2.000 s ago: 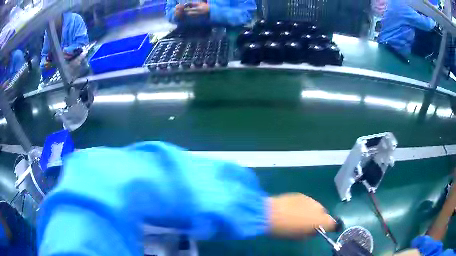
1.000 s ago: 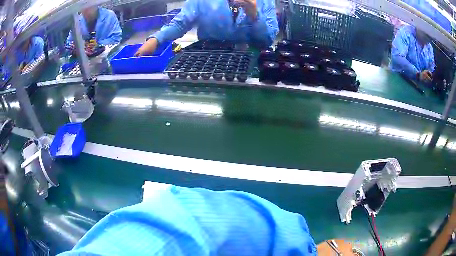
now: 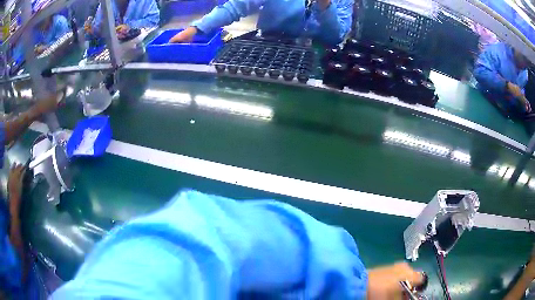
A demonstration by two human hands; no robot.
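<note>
A white housing [image 3: 441, 225] stands at the right, its open side showing a black part inside. Red and black wires [image 3: 443, 275] trail down from it. My left arm in a blue sleeve reaches across the bottom of the view. My left hand [image 3: 392, 282] is at the bottom edge, left of the wires and below the housing, with a black band on a finger. A thin silvery piece [image 3: 409, 290] shows at its fingers; whether it is gripped is unclear, as the hand is cut off. My right hand is not in view.
A white strip [image 3: 264, 180] crosses the green bench. A small blue bin [image 3: 90, 136] and white parts [image 3: 51, 166] lie left, near another person's hands. Across the line are a black grid tray [image 3: 264, 58], dark parts [image 3: 381, 70] and workers. A bare forearm [image 3: 522, 286] shows lower right.
The view has shifted. My left hand dropped low in the frame and now shows more again. The screw dish and dark tool seen earliest are out of view. Another person's arms have appeared at left.
</note>
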